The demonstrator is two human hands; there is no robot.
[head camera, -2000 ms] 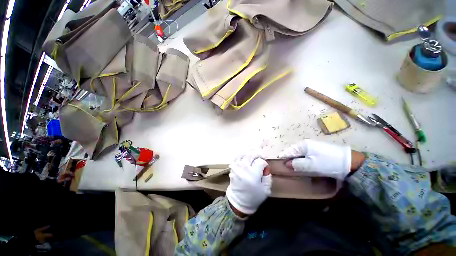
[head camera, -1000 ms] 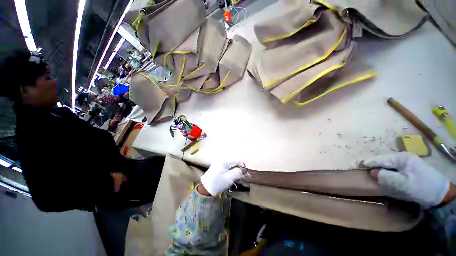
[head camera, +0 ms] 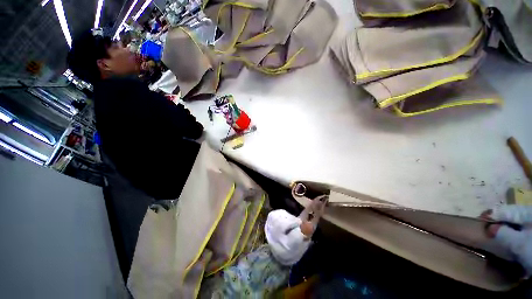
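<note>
A taupe handbag body lies at the table's front edge, its long mouth slightly open towards me. A small silver ring shows at its left end. My left hand, in a white glove with bare fingertips, grips the bag's left end just below the ring. My right hand, also white-gloved and cut off by the right edge of the picture, holds the bag's rim near its right end. The inside of the bag is mostly hidden.
Floppy taupe pieces with yellow edges hang beside me and lie across the white table. A red-topped tool clutter is at the table's left corner. A person in black is at the left. A wooden stick handle lies at the right.
The view has swung left, so things on the table appear further right. My left hand has moved lower on the bag's left end, and the silver ring now shows.
</note>
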